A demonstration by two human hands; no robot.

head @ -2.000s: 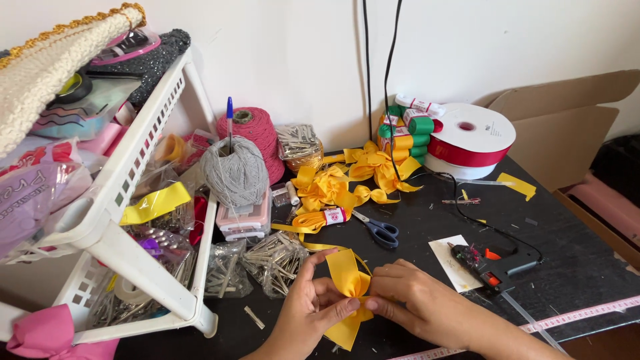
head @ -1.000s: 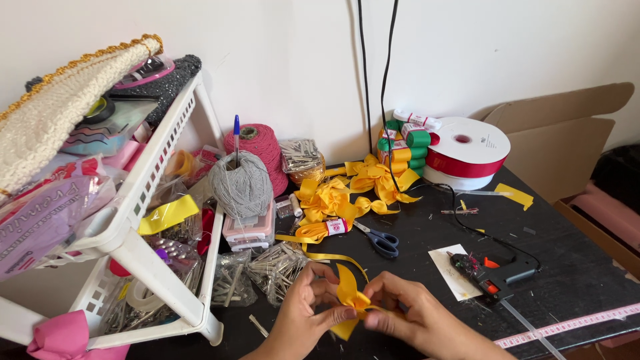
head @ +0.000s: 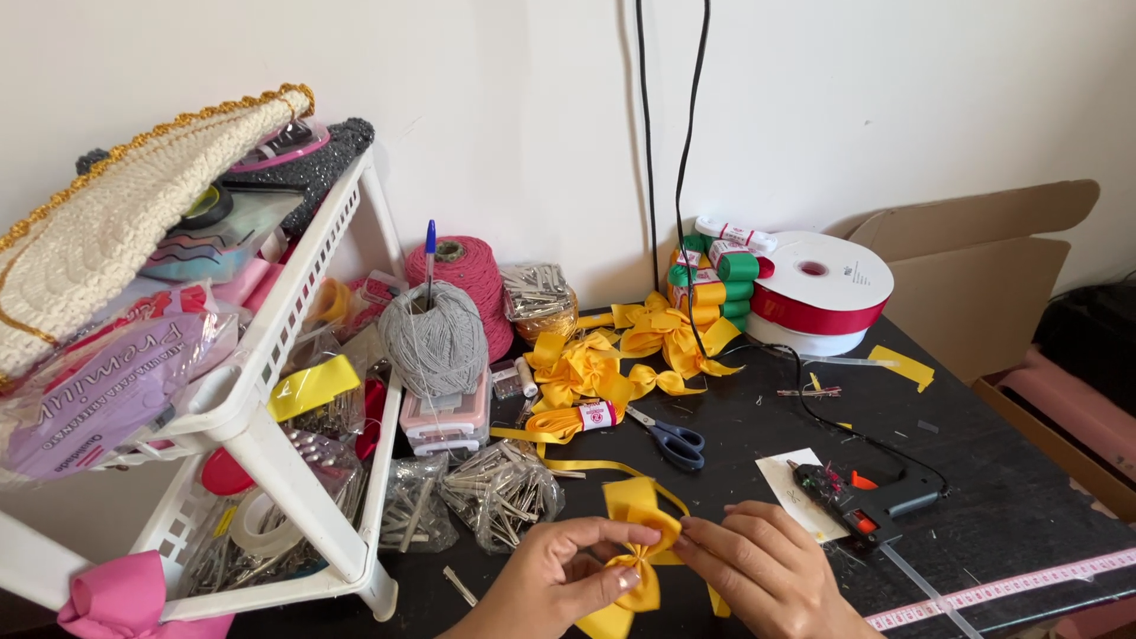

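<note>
A yellow ribbon bow (head: 641,568) is pinched at its middle between the thumb and fingers of my left hand (head: 568,577). My right hand (head: 768,564) has its fingertips at the bow's right loop, where a narrow yellow ribbon (head: 612,467) also passes; the exact grip there is partly hidden. That narrow ribbon leads back to a banded yellow bundle (head: 564,422). Dark-handled scissors (head: 670,439) lie beyond my hands. A black hot glue gun (head: 874,501) with a clear glue stick rests on white paper (head: 794,493) to the right. Several yellow bows (head: 581,368) are heaped farther back.
On the left stands a white plastic shelf (head: 293,479) full of supplies. Grey yarn (head: 435,342), pink yarn (head: 466,284) and bagged metal clips (head: 506,493) are beside it. Ribbon spools (head: 821,284), a black cord (head: 808,404), a pink tape measure (head: 1021,586) and a cardboard box (head: 967,266) lie rightward.
The bow has turned in my hands, and its gathered middle now faces more toward me. My right fingers have shifted from the middle to its right loop. The view has swung somewhat left.
</note>
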